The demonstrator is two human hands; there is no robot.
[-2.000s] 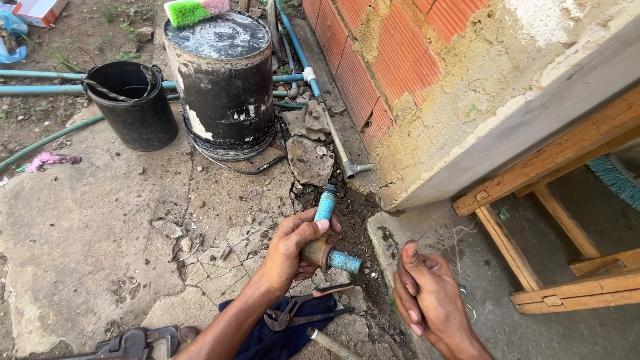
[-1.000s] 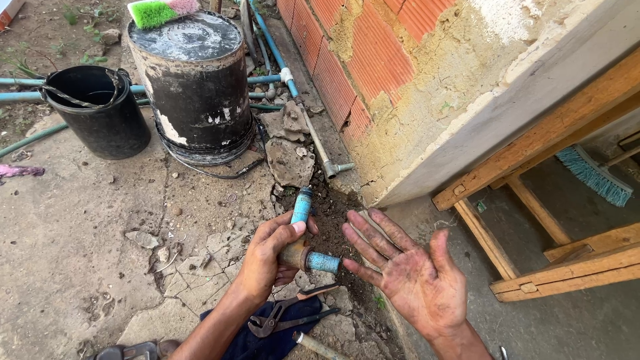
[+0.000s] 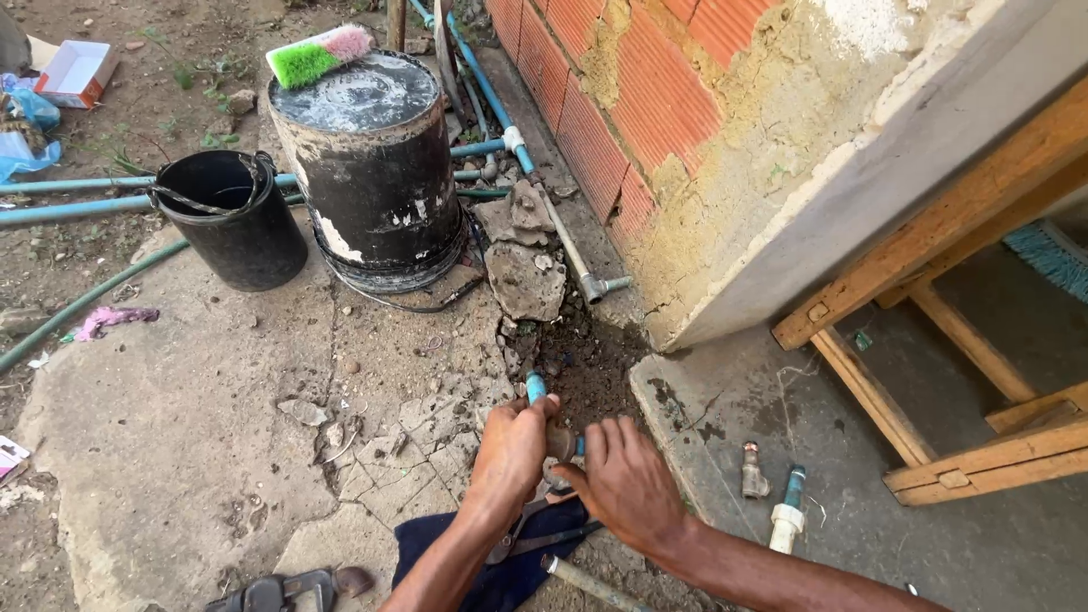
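My left hand [image 3: 512,449] grips a pipe elbow fitting [image 3: 561,442] with blue pipe stubs; one stub [image 3: 535,387] points up past my fingers. The other stub runs to the right, and my right hand [image 3: 630,478] closes around its end, its fingers curled over it. Just below my hands, pliers [image 3: 503,546] lie on a dark blue cloth [image 3: 425,544], partly hidden by my left forearm. A loose metal pipe [image 3: 595,585] lies beside the cloth. On the concrete floor at the right are a metal fitting [image 3: 753,473] and a white coupling with a blue stub [image 3: 787,515].
A black bucket [image 3: 242,246] and a large black drum [image 3: 382,187] with a brush [image 3: 319,55] on top stand at the upper left. A metal pipe with an elbow [image 3: 586,285] runs along the brick wall [image 3: 629,93]. A wooden frame [image 3: 926,229] stands at the right.
My right hand, open with its palm up and apart from the fitting a second ago, has moved left onto the blue stub. My left hand still holds the fitting.
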